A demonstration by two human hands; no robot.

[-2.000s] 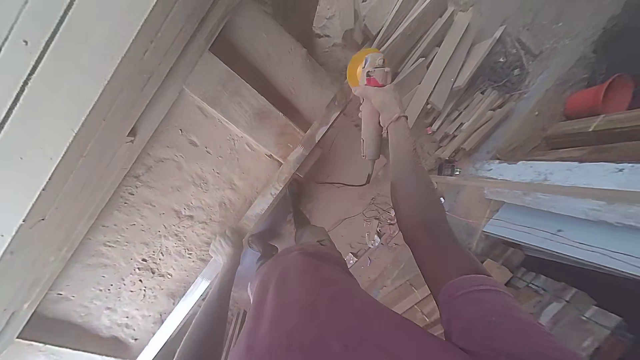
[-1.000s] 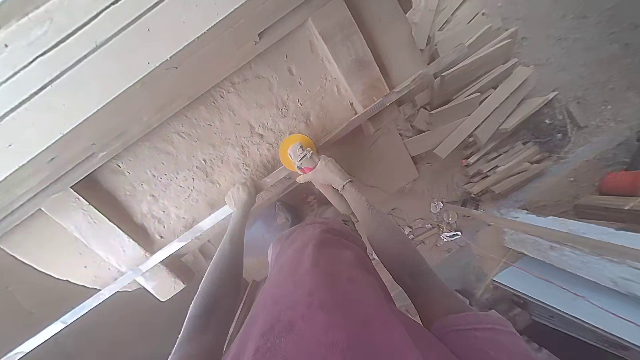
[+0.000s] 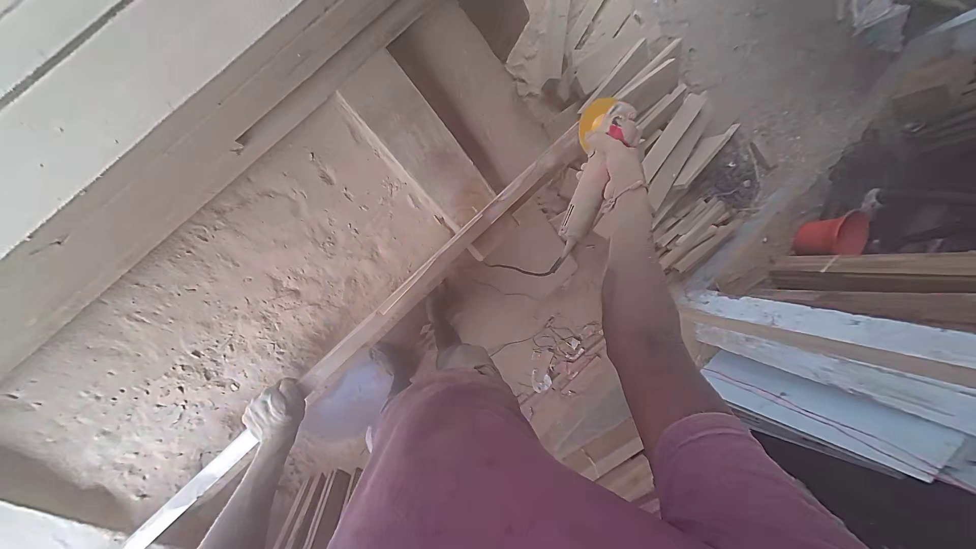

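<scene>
My right hand [image 3: 621, 164] grips an angle grinder [image 3: 585, 200] with a yellow disc or guard [image 3: 595, 123] at its head. The disc is at the far upper end of a long wooden strip [image 3: 435, 267]; whether it touches the wood I cannot tell. A dark cord runs from the rear of the grinder. My left hand [image 3: 274, 412] is closed around the same strip at its lower left part, where the strip looks bright white beyond the fist. The strip runs diagonally in front of my body.
Offcuts of wood [image 3: 679, 145] lie piled beyond the grinder. Tangled wires [image 3: 560, 343] are on the dusty floor. A red bucket [image 3: 835, 232] and stacked boards [image 3: 877, 282] are at the right. Large planks [image 3: 191, 122] fill the upper left.
From one second ago, my right hand has moved away from my left with the grinder, along the strip towards its far end. My left hand still holds the strip.
</scene>
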